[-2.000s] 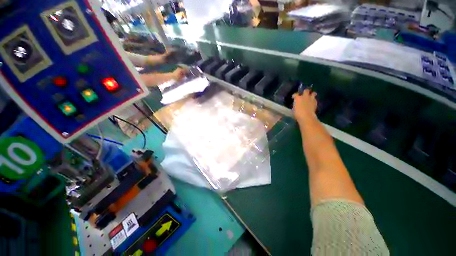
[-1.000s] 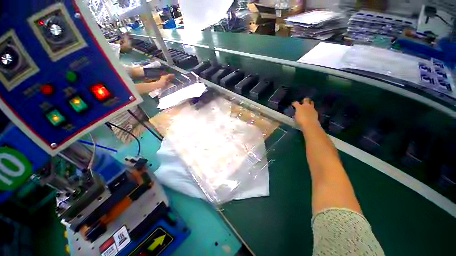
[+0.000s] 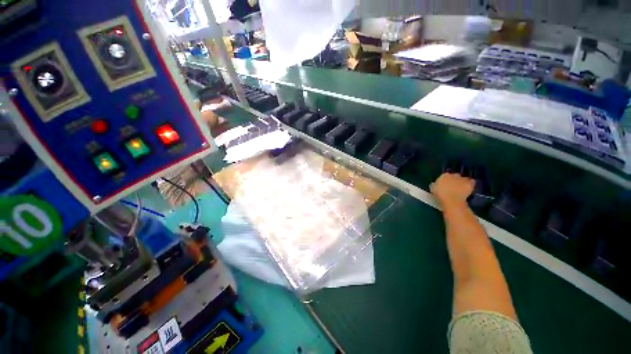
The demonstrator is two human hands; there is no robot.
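Dark blocks (image 3: 356, 140) stand in a spaced row on the green conveyor belt. My right hand (image 3: 454, 188) reaches over the belt's near edge among them. Its fingers are bent at a dark block, and the fingertips are partly hidden, so whether they grip it cannot be told. My left hand is out of the picture. At the lower left, the press fixture (image 3: 162, 287) shows an orange-brown bed with dark clamp pieces, with no hand at it.
A blue control box (image 3: 111, 104) with lit switches stands at the upper left. Clear plastic film (image 3: 304, 214) lies over a brown board (image 3: 232, 181) and a white sheet (image 3: 252, 252) beside the belt. Sheets (image 3: 519, 114) lie beyond the belt. Another person's hand (image 3: 213, 124) is at the left.
My right hand has moved right and slightly nearer along the belt. The other person's hand has drawn back left from the white stack. The view has shifted slightly.
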